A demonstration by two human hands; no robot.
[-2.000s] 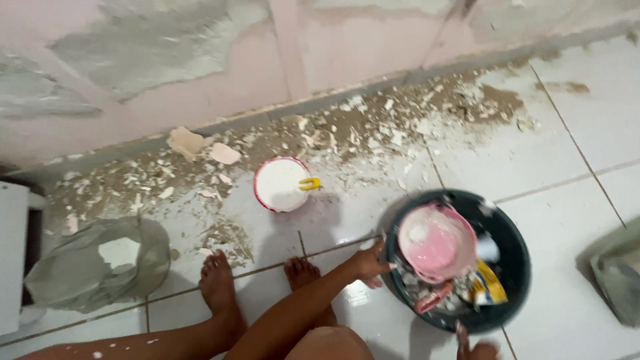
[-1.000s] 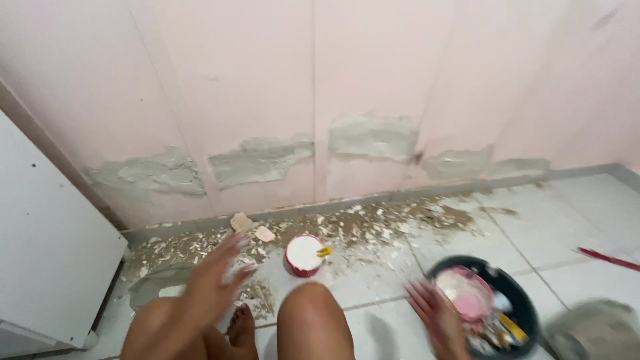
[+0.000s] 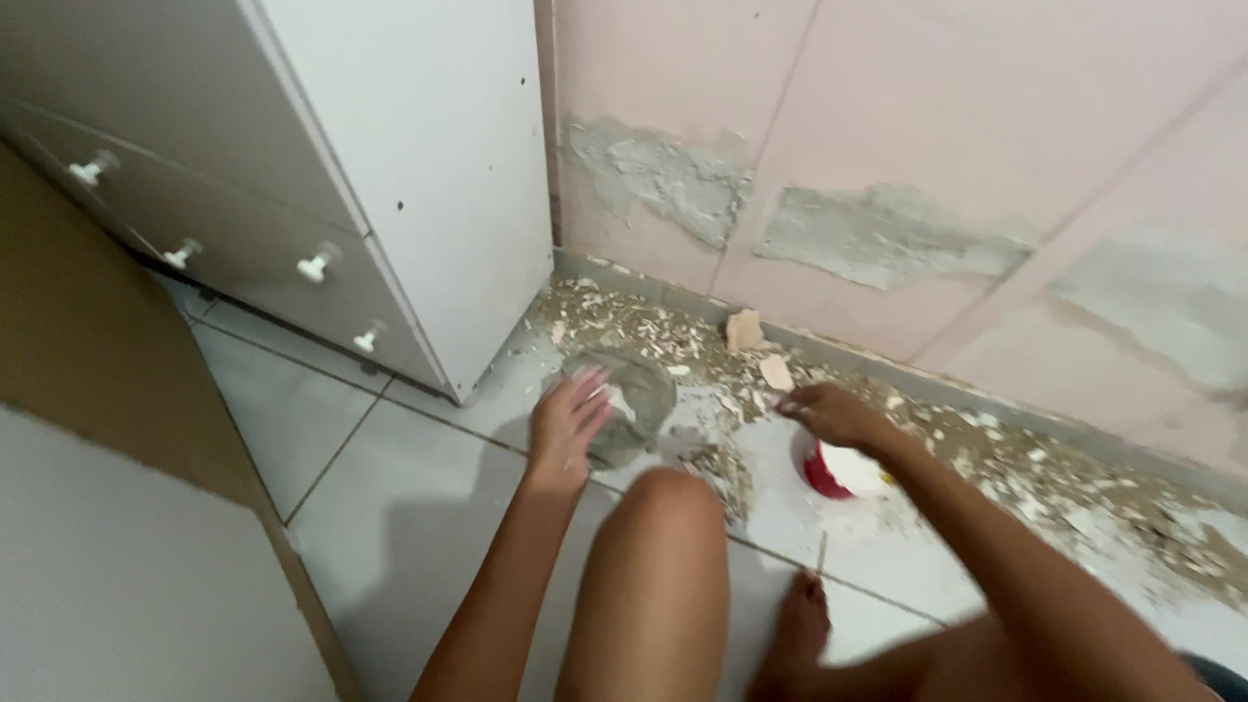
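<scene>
My left hand point(image 3: 570, 419) is over the near left part of a grey-green plastic bag point(image 3: 643, 385) lying on the tiles, its fingers apart; whether it touches the bag I cannot tell. A whitish patch shows on the bag. My right hand point(image 3: 829, 414), its fingers bent downward, is above the floor debris, close to a red tub of white paste point(image 3: 827, 478). The right wrist and forearm partly cover the tub, and a bit of yellow shows at its right side. Nothing is visible in the right hand, but its fingertips are blurred.
A white cabinet point(image 3: 458, 195) with drawer knobs stands at the left. The pink wall point(image 3: 907, 107) has rough grey patches point(image 3: 887, 234) low down. Paint flakes and crumbled plaster point(image 3: 643, 327) lie along its base. A dark rim shows at the lower right corner. My knee and foot are between my arms.
The view has swung left to the cabinet. My right hand was at the dark basin two seconds ago and is now near the red tub. My left hand is now over the plastic bag.
</scene>
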